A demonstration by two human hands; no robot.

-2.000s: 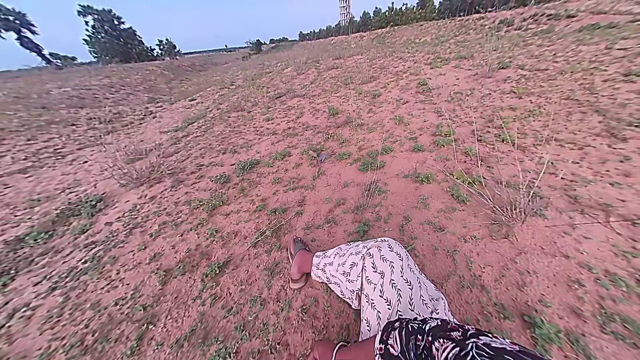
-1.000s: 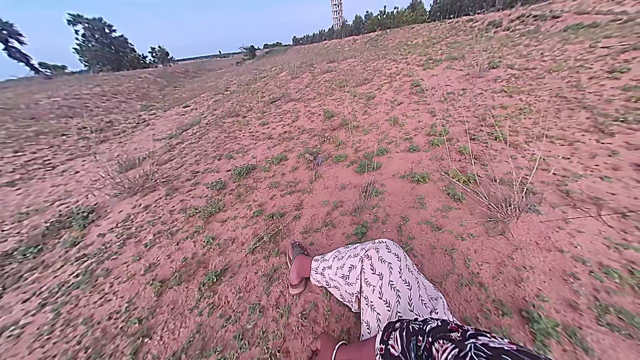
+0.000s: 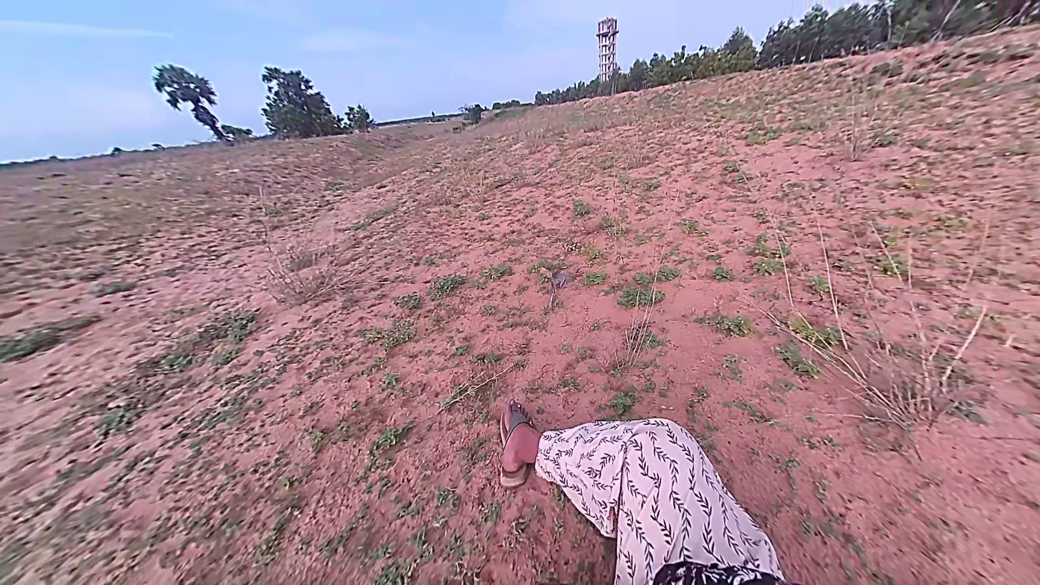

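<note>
Neither of my hands shows in the head view now. White trousers with a dark leaf print (image 3: 666,487) cover my bent leg at the lower middle. Below them, at the bottom edge, is a bit of black patterned cloth (image 3: 715,574). My foot in a sandal (image 3: 517,445) rests on the reddish soil, left of the trouser hem. Small green weeds (image 3: 640,296) grow low on the ground ahead of the foot.
Dry stalks (image 3: 910,390) stand at the right, and a dry bush (image 3: 305,276) at the left. The reddish ground slopes up to the right. Farther off are trees (image 3: 296,106) and a tall lattice-like tower (image 3: 607,49).
The hand with a bangle at the wrist, seen at the bottom edge in the earlier frames, is out of view. The view has tilted up, showing more sky. My foot stays on the soil.
</note>
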